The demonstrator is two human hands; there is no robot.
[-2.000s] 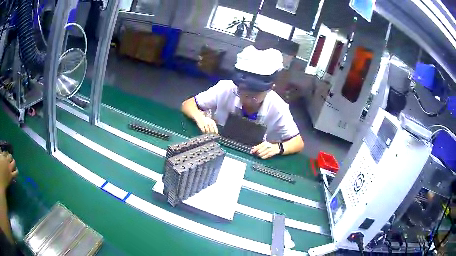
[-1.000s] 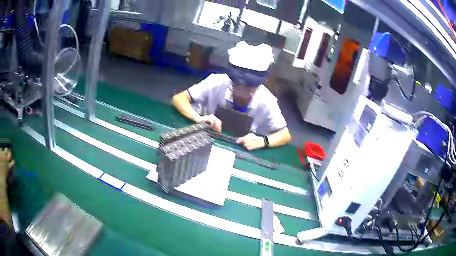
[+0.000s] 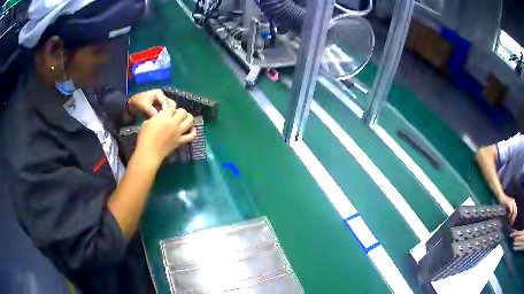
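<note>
Neither of my hands is in view. A flat, shiny rectangular tray [image 3: 230,261] with long compartments lies on the green bench nearest me, cut off by the bottom edge and washed out by glare. At the lower right, stacked dark grey studded blocks [image 3: 480,229] stand on a white board [image 3: 422,250]. At the left, a grey studded block [image 3: 195,140] lies in front of another worker, with a studded strip [image 3: 198,104] behind it. That worker's hands meet above the block; anything pinched there is too small to tell.
A worker in dark clothing [image 3: 63,172] leans in at the left. Red [image 3: 146,55] and blue [image 3: 150,73] bins stand beyond. Aluminium posts [image 3: 310,74] rise mid-bench. A second worker's sleeve [image 3: 511,161] and hands show at the right edge. A thin dark strip [image 3: 418,148] lies flat.
The view has swung left. The dark-clothed worker and bins have come in; the white machine has left, and the stacked blocks now stand at the lower right.
</note>
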